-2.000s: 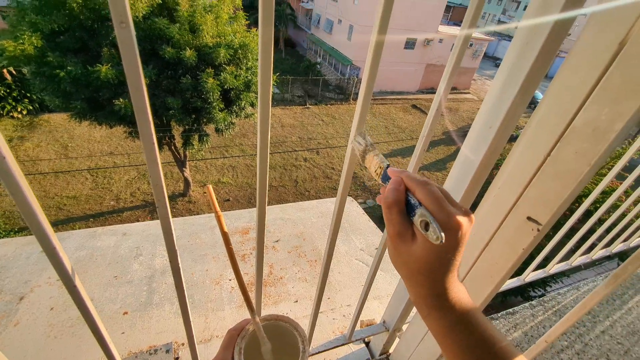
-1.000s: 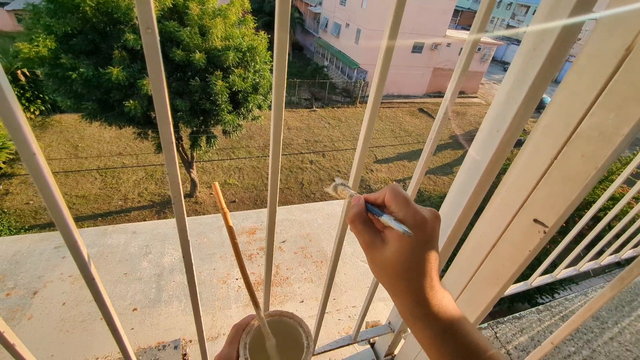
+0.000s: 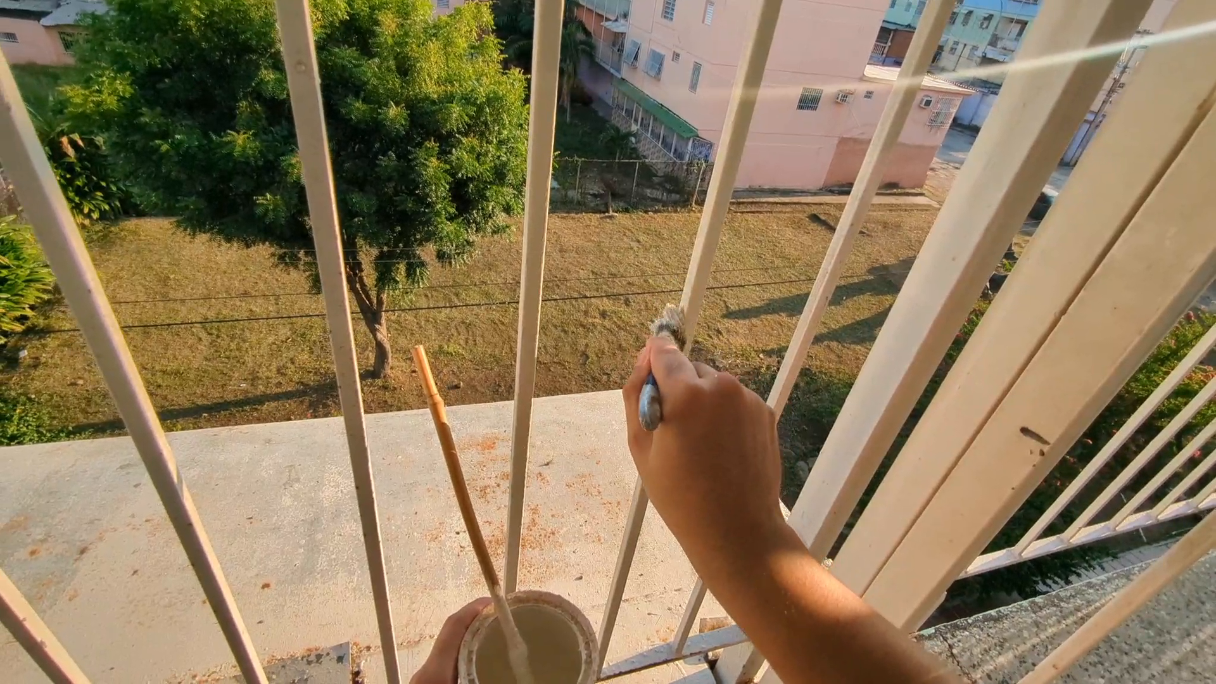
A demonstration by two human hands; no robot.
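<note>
My right hand [image 3: 708, 432] grips a paintbrush [image 3: 650, 401] with a blue handle, its paint-coated bristles against the left side of a cream metal bar [image 3: 730, 142] of the railing. At the bottom centre, my left hand [image 3: 445, 655] holds a round container [image 3: 591, 638] by its left side; only part of that hand shows. Inside the container is a pale liquid that looks like paint. A thin wooden stick [image 3: 460, 475] stands in it, leaning left, its lower end coated in the same pale colour.
More cream bars [image 3: 328, 228] stand left and right of my hands, with a thick post [image 3: 1035, 380] at right. A lower rail [image 3: 665, 654] crosses near the bottom. Beyond the bars lie a concrete slab [image 3: 237, 513], a tree [image 3: 380, 142], grass and pink buildings.
The brush has turned in my right hand; its handle pointed to the lower right before and now points down. My left hand still holds the container with the stick in it.
</note>
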